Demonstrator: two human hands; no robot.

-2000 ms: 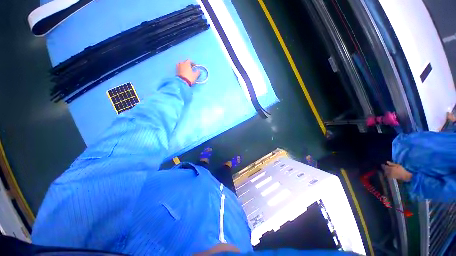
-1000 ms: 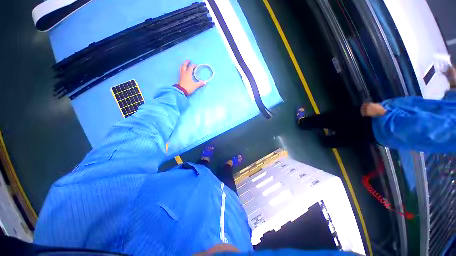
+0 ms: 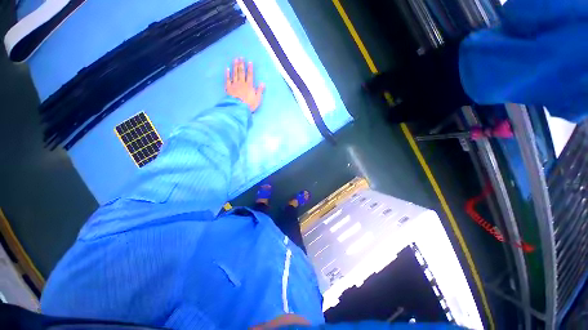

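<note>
My left hand [image 3: 243,85] lies palm down on the light-blue table [image 3: 271,138], its fingers spread and nothing visible in its grip. The pale ring seen there before does not show now; whether it is under the hand cannot be told. A bundle of black strips [image 3: 142,64] lies left of and beyond the hand. A dark label sheet with a yellowish grid [image 3: 139,139] lies nearer, beside my sleeve. My right hand [image 3: 282,321] shows only as a blurred sliver at the bottom edge, cut off.
A white-and-black band [image 3: 291,74] runs along the table's right edge. White foam trays [image 3: 354,235] with a black panel [image 3: 390,293] stand lower right on a wooden pallet. A person's blue sleeve [image 3: 522,64] reaches over the roller conveyor, near a pink tool [image 3: 493,130] and red coiled hose [image 3: 487,222].
My left hand has flattened over the place where the pale ring was; the ring is out of sight. The table has shifted left in view. The other person has moved nearer, covering the upper right.
</note>
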